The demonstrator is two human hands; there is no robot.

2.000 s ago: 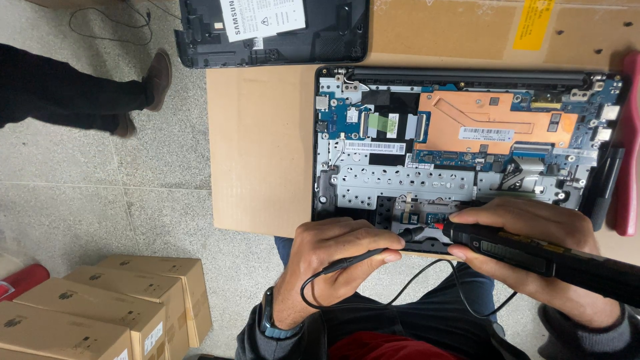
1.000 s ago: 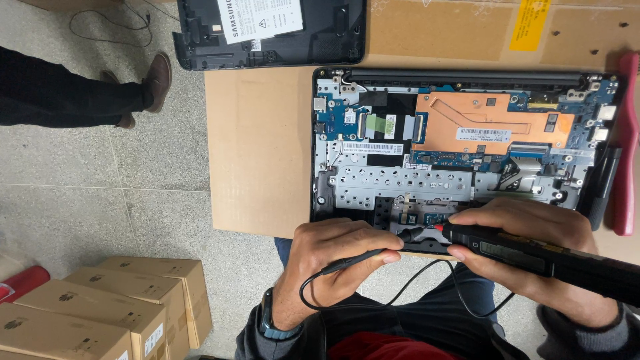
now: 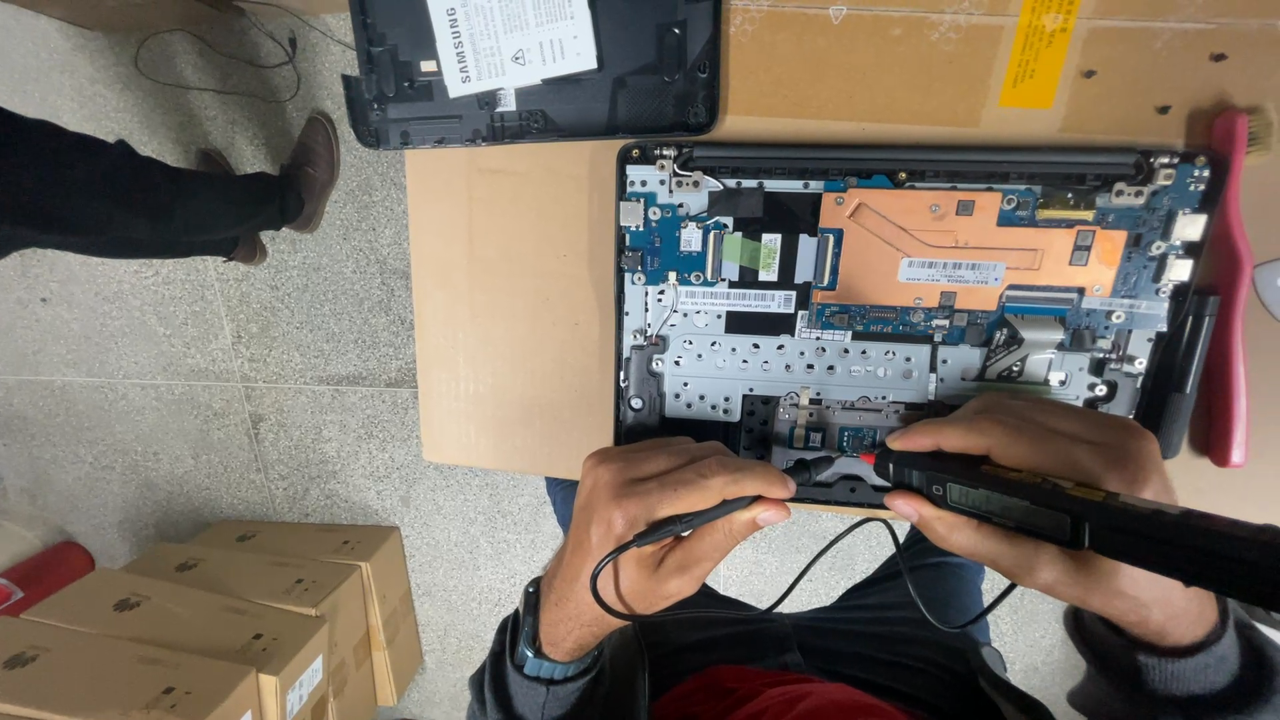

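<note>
An opened laptop chassis lies on a cardboard surface, its circuit boards and copper-coloured heat shield exposed. My left hand pinches a black test probe by its grip, the tip over the touchpad area at the near edge. My right hand holds a black pen-type multimeter with a small display and a red tip. Both tips sit close together by a small blue circuit board; whether they touch metal I cannot tell. A thin black lead loops from the probe below the hands.
A black laptop cover with a battery label lies beyond. A pink-handled brush and a black pen-like tool are at the right. Stacked cardboard boxes stand lower left. Another person's leg and shoe show at the left.
</note>
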